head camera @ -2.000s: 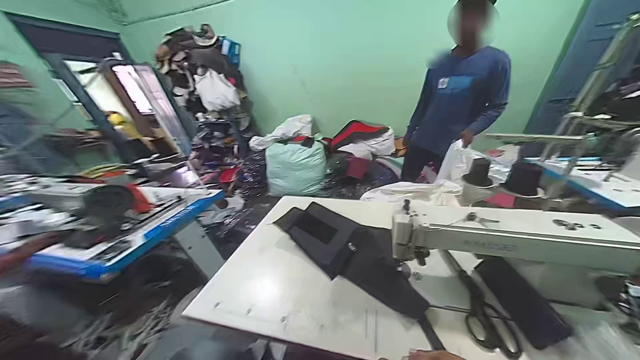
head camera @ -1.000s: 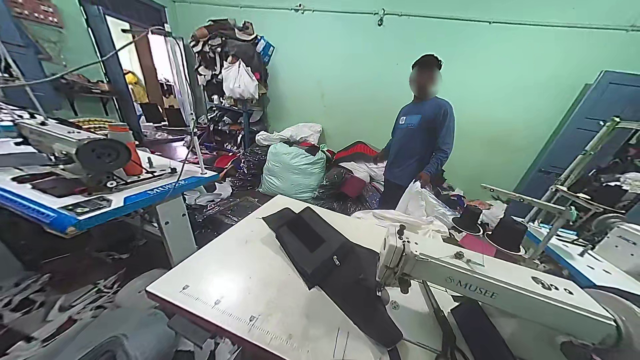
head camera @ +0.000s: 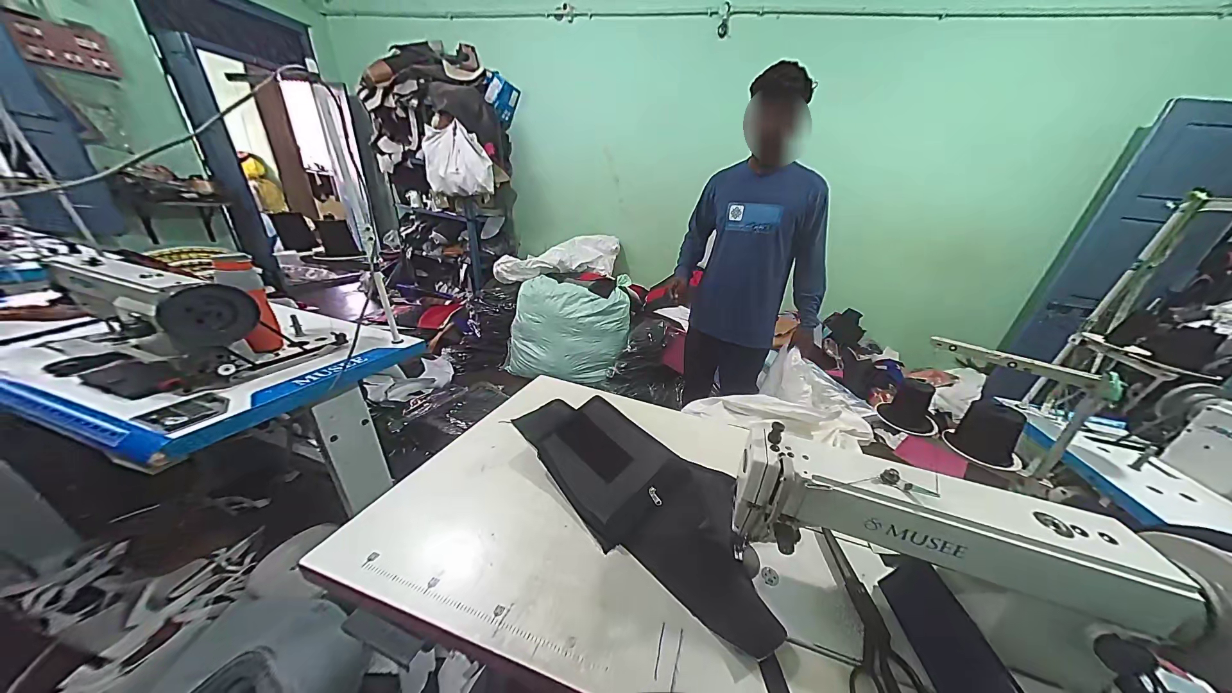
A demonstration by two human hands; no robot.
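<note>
Neither my left hand nor my right hand shows in the head view. A black fabric piece with a small zipper pull [head camera: 674,539] lies across the white sewing table [head camera: 452,549], its right side beside the needle area of a white Musee sewing machine [head camera: 943,520]. Black-handled scissors [head camera: 871,626] rest under the machine's arm, next to a folded dark cloth strip [head camera: 948,630]. A narrow black strap [head camera: 773,674] hangs from the lower end of the fabric piece.
A person in a blue long-sleeved shirt [head camera: 756,255] stands behind the table. Another sewing machine [head camera: 154,298] is at left. Black thread cones [head camera: 987,428], a pale green sack [head camera: 568,327] and a white plastic bag [head camera: 804,385] are beyond. Cloth scraps [head camera: 164,616] lie at lower left.
Fingers at the bottom edge two seconds ago are out of view. The view has turned to show more of the left and the wall. The standing person's arms have shifted.
</note>
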